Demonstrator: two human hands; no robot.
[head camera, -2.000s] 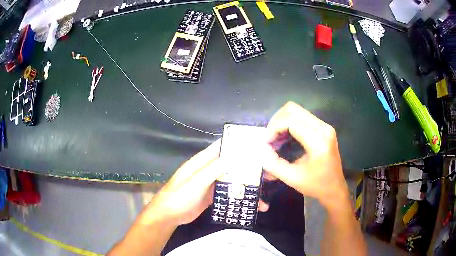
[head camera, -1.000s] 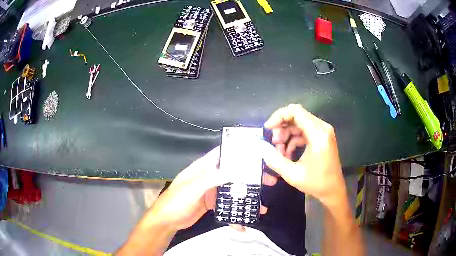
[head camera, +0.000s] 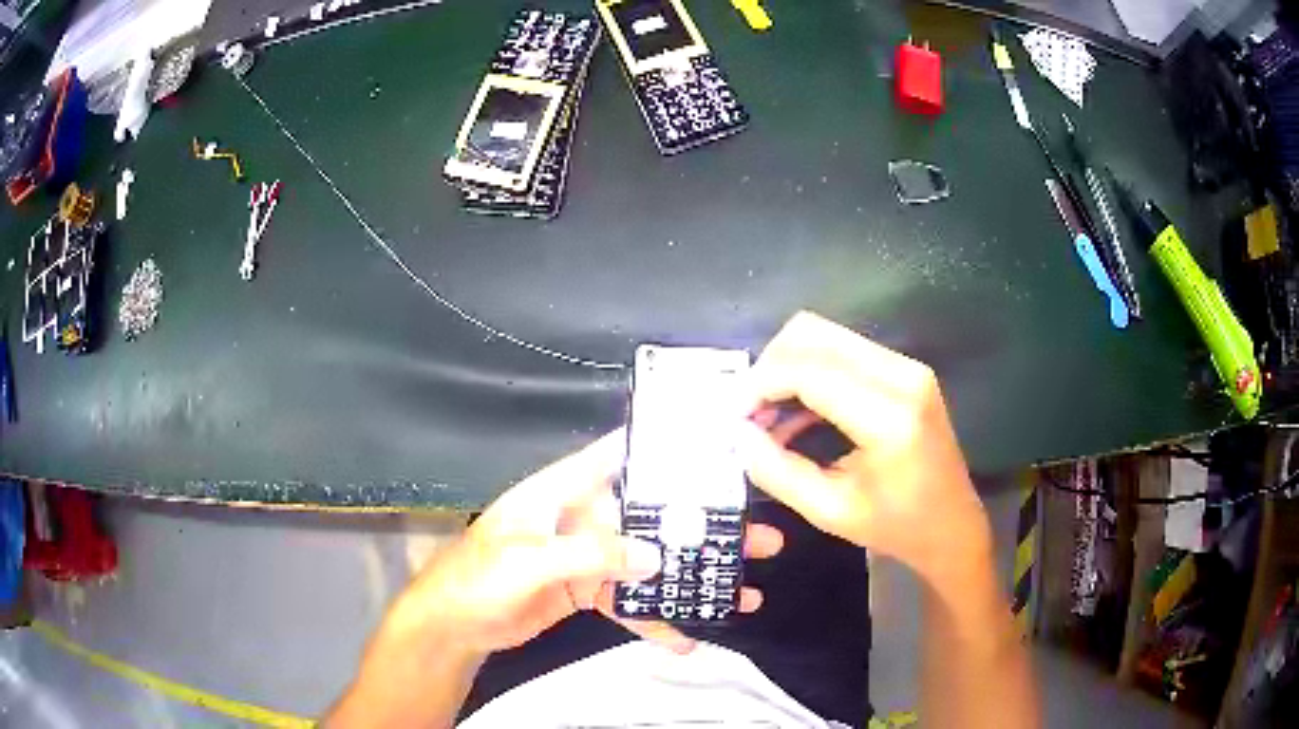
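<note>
A black keypad phone (head camera: 690, 456) is held upright at the near edge of the mat, its screen lit plain white and its pale keys facing me. A long thin pale wire (head camera: 428, 282) runs across the mat to the phone's upper left. My left hand (head camera: 534, 548) holds the phone from the left and beneath, thumb on the upper left keys, fingertips showing past its right edge. My right hand (head camera: 862, 442) is at the phone's upper right edge, thumb and fingers bent close together beside the screen. Whether those fingers pinch anything cannot be told.
Several keypad phones (head camera: 502, 135) lie at the back middle. A red block (head camera: 919, 79), a clear piece (head camera: 917, 181), a blue-ended tool (head camera: 1094, 271) and a lime-green screwdriver (head camera: 1200, 302) lie right. Screws (head camera: 141, 296) and an opened assembly (head camera: 60, 281) lie left.
My left thumb has moved from the screen's side down onto the keys. The phone has shifted up slightly. My right hand has drawn its fingers closer together at the phone's edge.
</note>
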